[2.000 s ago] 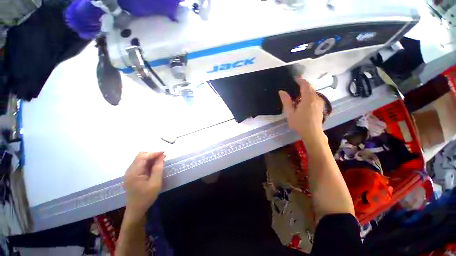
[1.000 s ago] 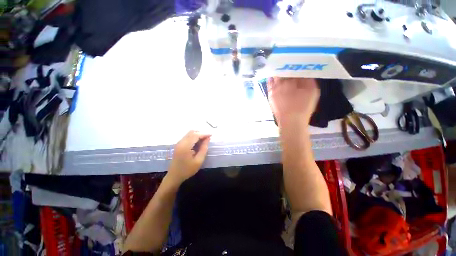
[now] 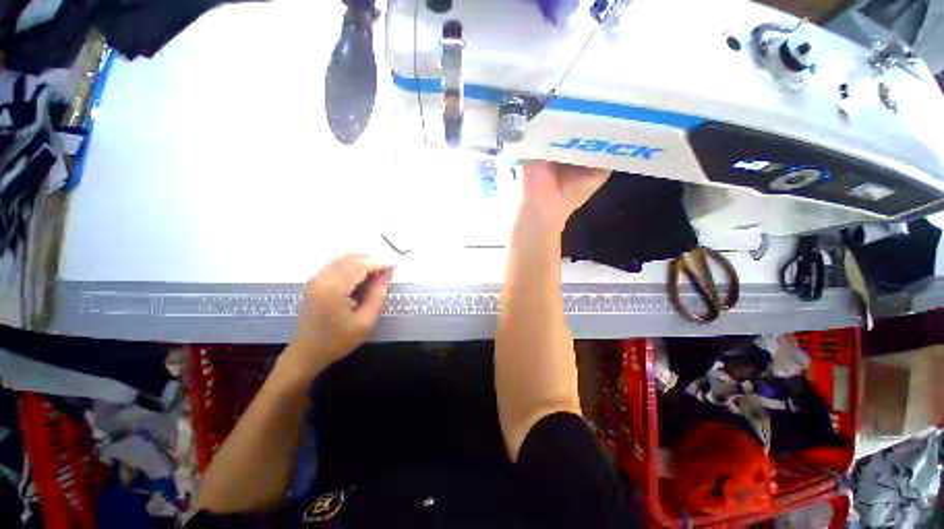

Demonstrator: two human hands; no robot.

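Black fabric pieces (image 3: 631, 225) lie under the arm of the white sewing machine (image 3: 611, 124), right of the needle area. My right hand (image 3: 559, 186) reaches under the machine head at the left edge of the black pieces. Its fingers are hidden behind the head, so its grip cannot be told. My left hand (image 3: 345, 300) rests at the table's front edge, fingers curled with thumb and fingertip together; no held thing shows. The needle area (image 3: 489, 170) is washed out by bright lamp light.
Brass-handled scissors (image 3: 704, 284) lie right of the black pieces, with black-looped snips (image 3: 803, 271) farther right. A dark oval paddle (image 3: 351, 83) hangs left of the head. Red baskets of scraps (image 3: 650, 413) stand below the table's ruler edge (image 3: 445, 305). Offcuts (image 3: 31, 145) lie far left.
My right hand has moved from over the black pieces to their left side, reaching deeper under the head. The scissors, first mostly covered by that hand, show fully. The camera view has shifted.
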